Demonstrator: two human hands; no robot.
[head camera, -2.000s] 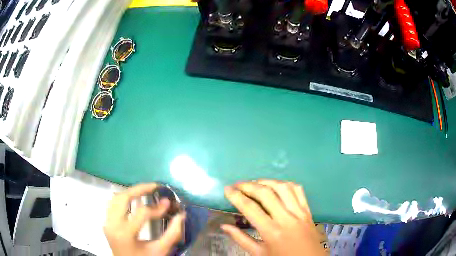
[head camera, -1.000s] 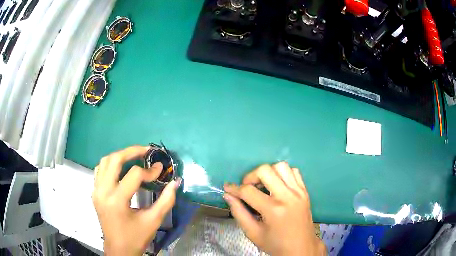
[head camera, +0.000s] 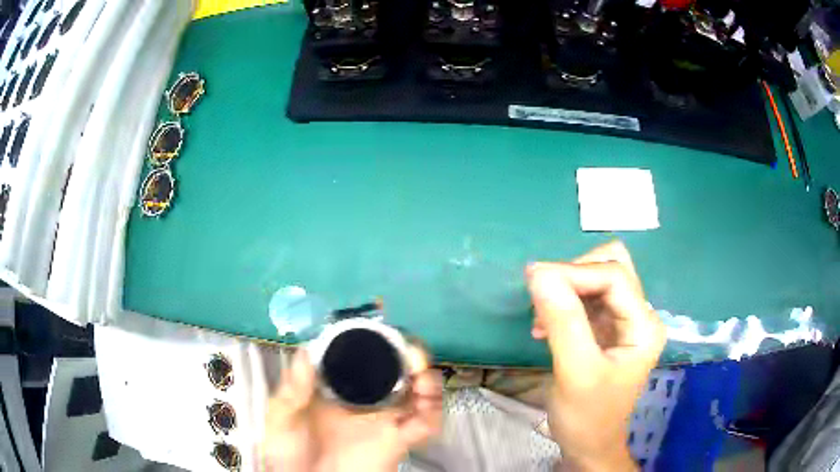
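Note:
A round watch unit with a silver ring and black glass face lies face up in my left hand, at the mat's front edge. A thin dark tab sticks out from the top of its ring. My left hand is blurred, with fingers on both sides of the ring. My right hand is raised over the mat, right of the unit and apart from it, with thumb and fingers pinched together. Whether it holds a clear film cannot be told.
Three ringed units lie at the green mat's left, beside stacked white trays. Three more lie on the white side surface. A black press fixture stands behind. A white square and an orange stick are at right.
The unit in my left hand has turned from its gold-brown side to its black face and moved right. My right hand has moved right, away from it. The view has shifted.

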